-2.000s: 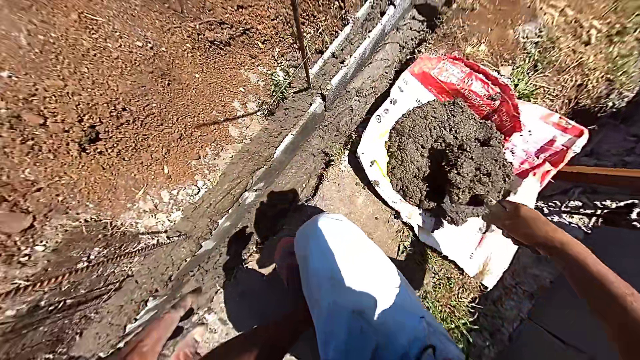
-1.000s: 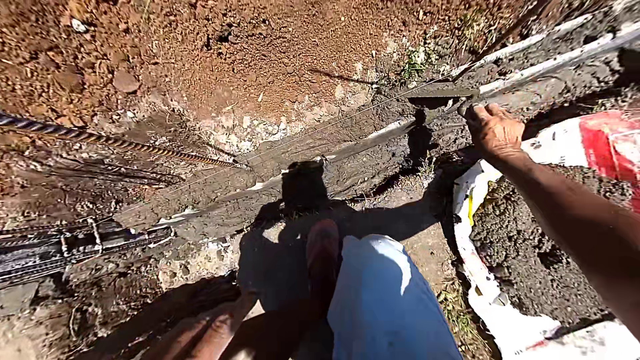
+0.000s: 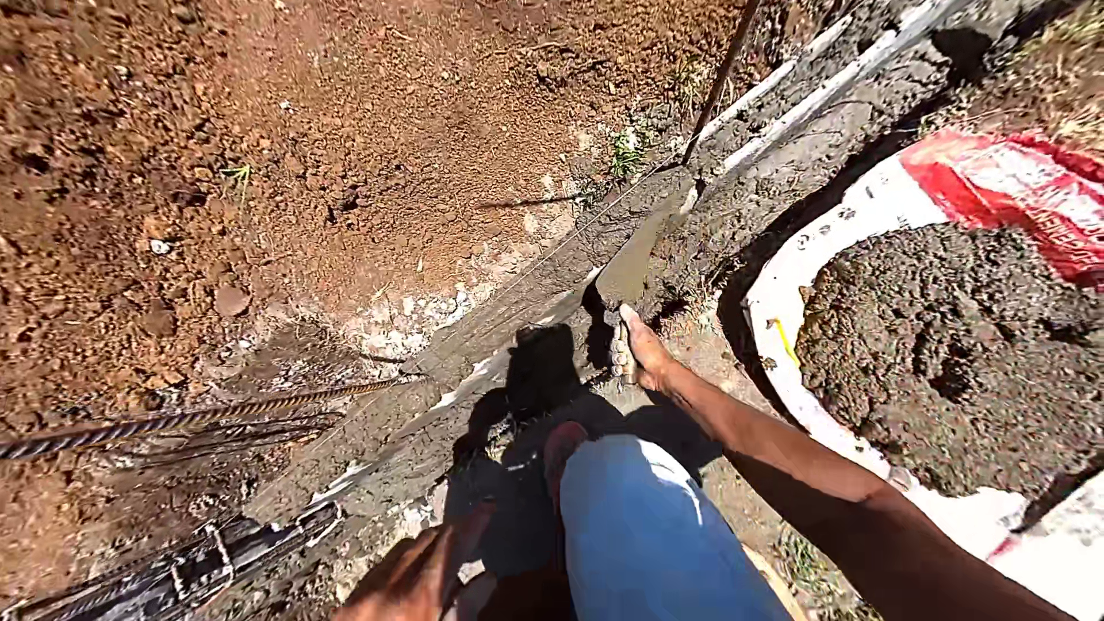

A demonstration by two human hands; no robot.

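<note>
My right hand (image 3: pixel 640 352) is closed round the handle of a mortar-coated trowel (image 3: pixel 634 263), whose blade lies against the wet mortar (image 3: pixel 552 302) along the wall top. My left hand (image 3: pixel 423 561), partly in shadow and blurred at the lower edge, has its fingers spread and holds nothing that shows. A heap of wet mortar (image 3: pixel 940 345) rests on a red and white woven sack (image 3: pixel 849 203) to the right of my right arm. A taut string line (image 3: pixel 565 241) runs along the far side of the wall.
Loose reddish soil (image 3: pixel 345 155) lies beyond the wall. A ribbed steel bar (image 3: pixel 190 420) slants in from the left, and a thin metal rod (image 3: pixel 723 82) stands by the wall. Tied rebar (image 3: pixel 207 561) lies at lower left. My knee (image 3: pixel 660 535) is close to both hands.
My right hand went from the mortar heap on the sack to the wall with the trowel, and has since moved nearer my knee along the wall. The view has shifted.
</note>
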